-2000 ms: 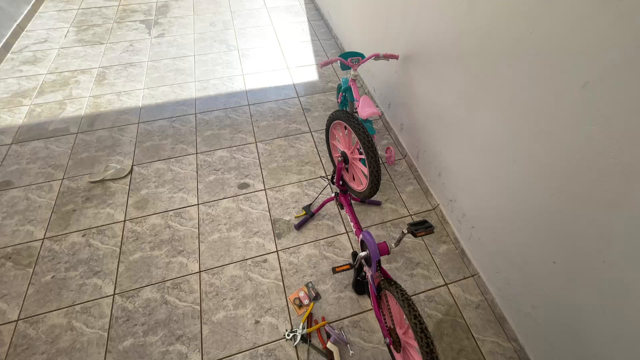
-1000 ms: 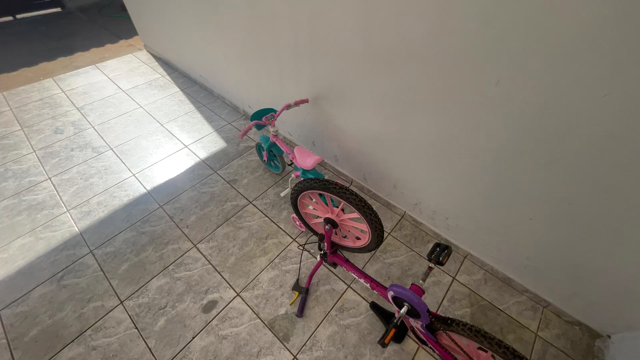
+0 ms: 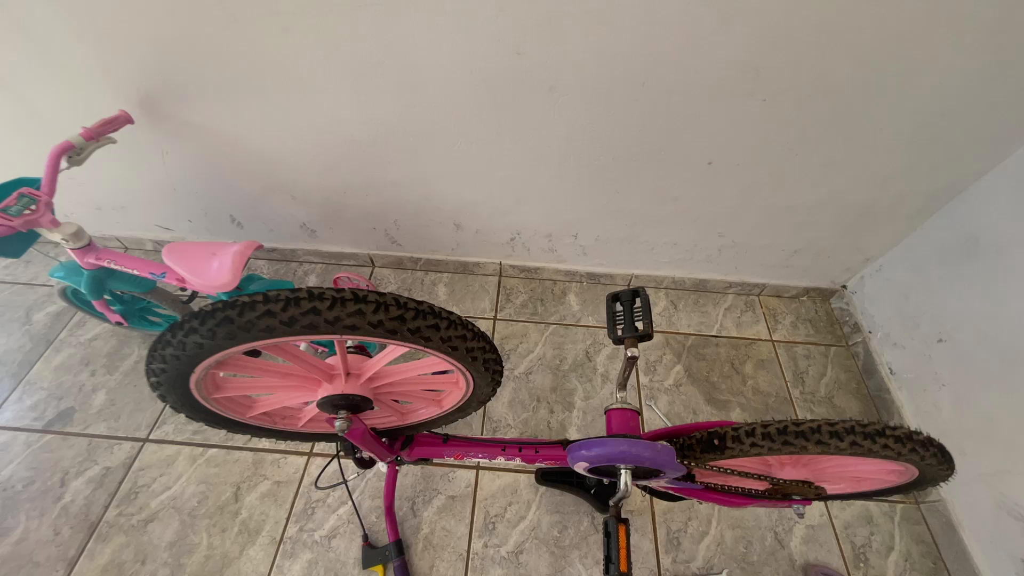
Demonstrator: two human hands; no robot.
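Observation:
Neither my left hand nor my right hand shows in the head view. A magenta bicycle frame stands upside down on the tiled floor. Its front wheel, with pink spokes and a black knobby tire, is at the left; the rear wheel is at the right. Between them are a purple chain guard, a black pedal on the wall side and a pedal with an orange reflector on the near side. The black saddle is low beneath the frame. A brake lever is at the bottom edge.
A small pink and teal child's bicycle stands behind the front wheel, beside the white wall. A second wall meets it at the right corner. A wrench lies on the floor behind the frame.
The view has swung right and come much closer to the bicycles. The hand tools seen on the floor two seconds ago are out of view. Neither bicycle has plainly moved.

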